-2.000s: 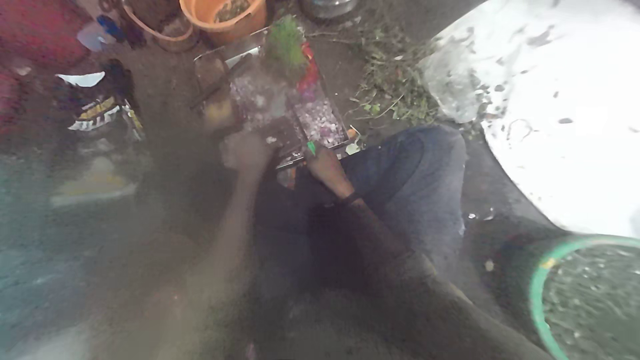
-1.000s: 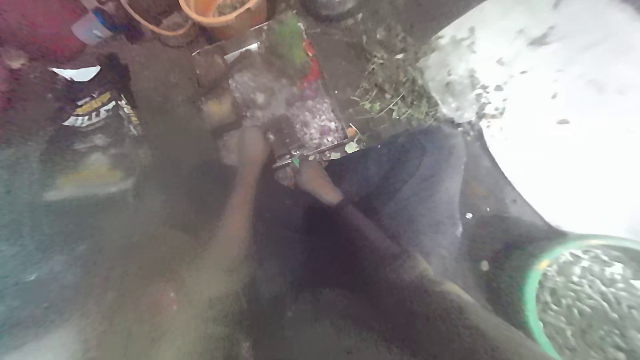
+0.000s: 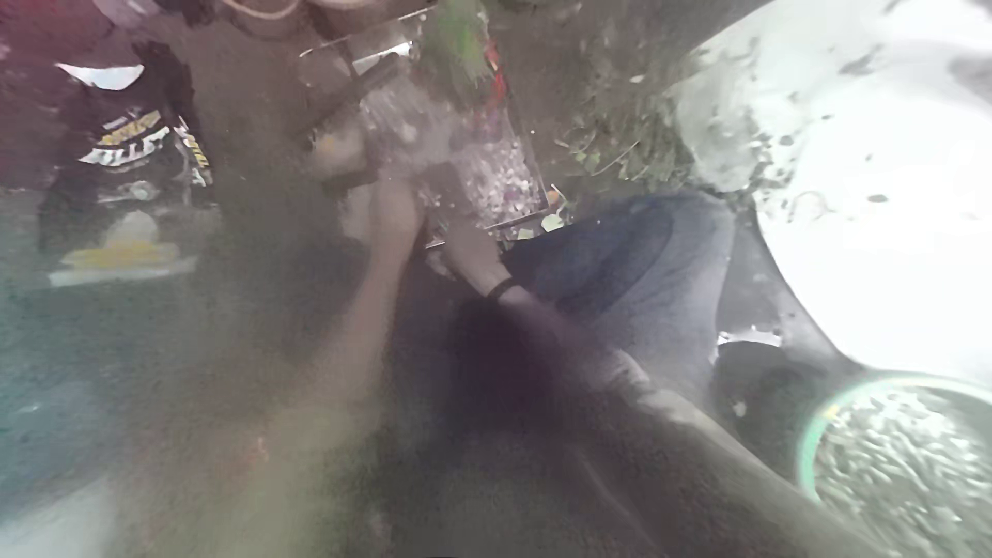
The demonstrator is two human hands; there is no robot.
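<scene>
Both of my hands are over the near edge of a shallow tray (image 3: 527, 155) that bears small whitish and purplish pieces, perhaps chopped onion. My left hand (image 3: 395, 205) lies at the tray's left part, blurred, and its fingers cannot be made out. Close to its right, my right hand (image 3: 473, 252) is at the near edge, with a dark band on the wrist; what it holds is hidden by blur. At the tray's far end rests a green leafy bunch (image 3: 457, 46), with something red (image 3: 496, 74) beside it.
A dark printed bag (image 3: 132, 155) stands at the left. Loose leaves and stems (image 3: 612, 139) lie right of the tray. A white sheet (image 3: 891, 194) with dark bits spreads at the right. A green-rimmed container (image 3: 810, 457) of pale pieces sits lower right.
The green thing seen at my right hand in both earlier frames no longer shows. Both hands stay near the tray's near edge.
</scene>
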